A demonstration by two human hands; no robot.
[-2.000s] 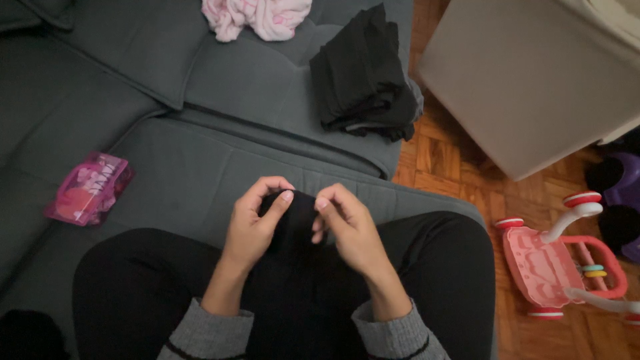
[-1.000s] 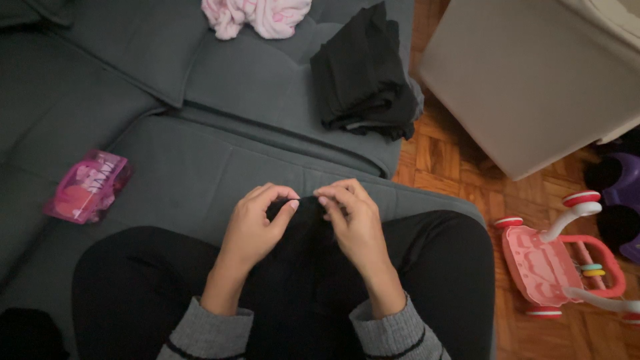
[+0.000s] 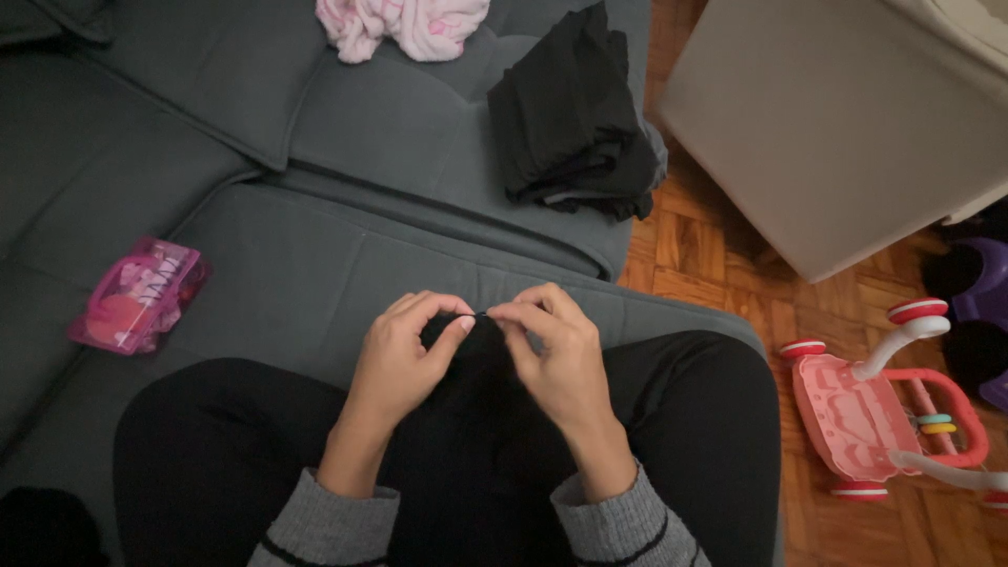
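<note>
Above my lap, my left hand (image 3: 409, 346) and my right hand (image 3: 555, 339) face each other, fingertips almost meeting. Between them they pinch a small, thin dark item (image 3: 481, 315), too small to identify. Black cloth hangs or lies below the hands, and it blends with my black trousers (image 3: 228, 417), so its edges cannot be told. A stack of folded black clothes (image 3: 571, 118) rests on the dark grey sofa (image 3: 394, 228) beyond my right hand. To the left on the sofa lies a pink clear plastic case with a handle (image 3: 142, 295).
A pink fleecy cloth (image 3: 402, 24) lies at the sofa's far part. On the right, a large beige box-like piece (image 3: 835, 118) stands by the parquet floor (image 3: 693, 260). A pink toy walker with red wheels (image 3: 854, 409) and a purple wheeled toy (image 3: 976, 291) are on the floor.
The hands have come closer together than one second ago, and a thin dark item now shows between their fingertips. The clothes, case and toys have stayed put.
</note>
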